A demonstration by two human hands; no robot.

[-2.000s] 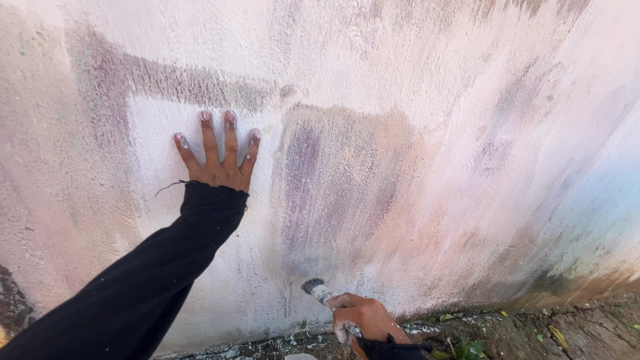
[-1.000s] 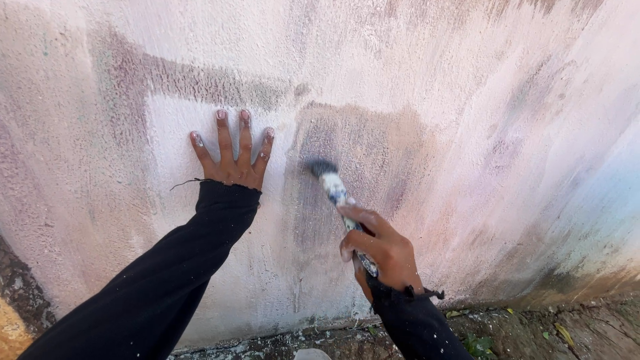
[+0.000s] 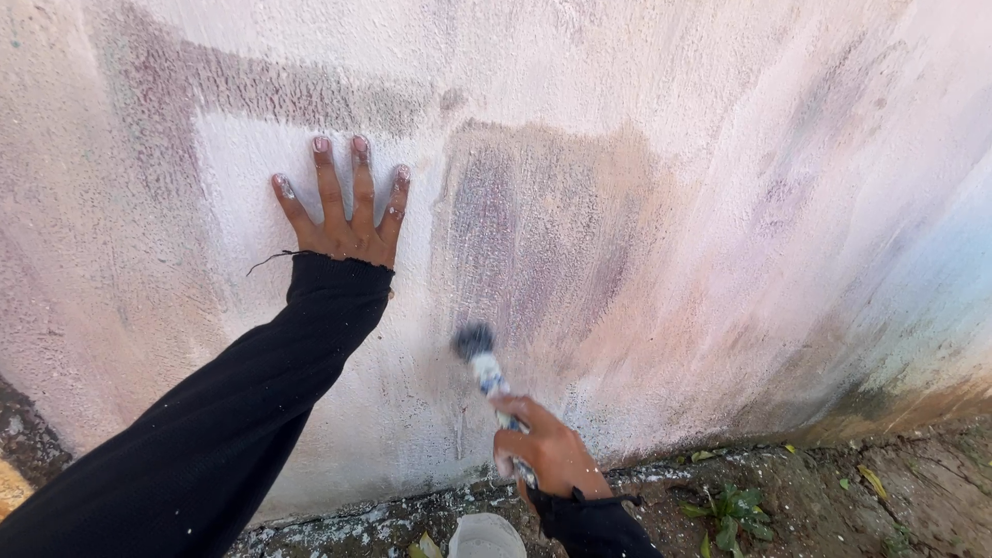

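My left hand (image 3: 345, 209), paint on its fingertips, lies flat with spread fingers on a white patch of the painted wall (image 3: 697, 232). Lower and to the right, my right hand (image 3: 550, 446) grips the paint-spattered handle of a paintbrush (image 3: 492, 376). The brush's dark, round bristle head is at the wall, blurred, below a purple and beige patch. Black sleeves with frayed cuffs cover both forearms.
At the wall's foot stands a whitish container (image 3: 487, 536), cut off by the lower edge of view. Paint-spotted soil (image 3: 821, 496) runs along the wall, with a small green plant (image 3: 732, 515) and fallen leaves.
My right hand and the brush were low near the ground, then rose along the purple patch, and are now lower again. My left hand stays on the wall.
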